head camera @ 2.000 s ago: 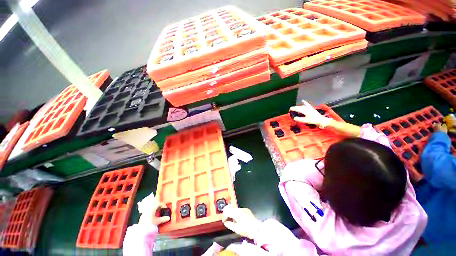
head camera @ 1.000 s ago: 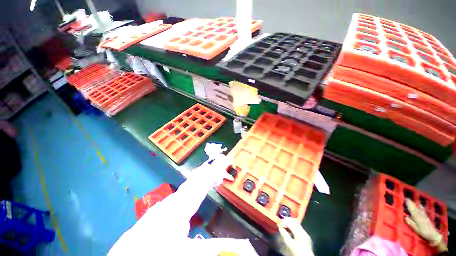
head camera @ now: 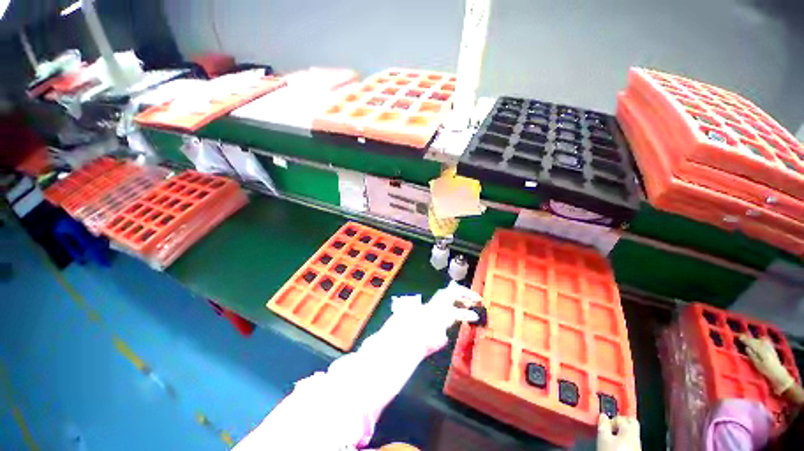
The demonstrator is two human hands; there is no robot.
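Note:
The orange tray (head camera: pixel 577 328) lies in front of me on top of a stack. Three black units show in its nearest row, one of them the middle unit (head camera: pixel 569 392). My left hand (head camera: pixel 457 306), in a pale glove, holds a black unit (head camera: pixel 476 314) between its fingertips at the tray's left edge. My right hand (head camera: pixel 619 433) is cut off by the bottom edge, with its fingertips at the rightmost unit (head camera: pixel 607 405). I cannot tell whether it grips that unit.
A part-filled orange tray (head camera: pixel 344 284) lies to the left. Two white bottles (head camera: pixel 440 255) stand behind. A black tray (head camera: pixel 551 150) and orange tray stack (head camera: pixel 716 150) sit on the shelf. Another person's hand (head camera: pixel 765 363) is at a tray on the right.
The view has swung left along the bench. My left hand has lifted the unit from the nearest row's left pocket. My right hand stays near the rightmost unit.

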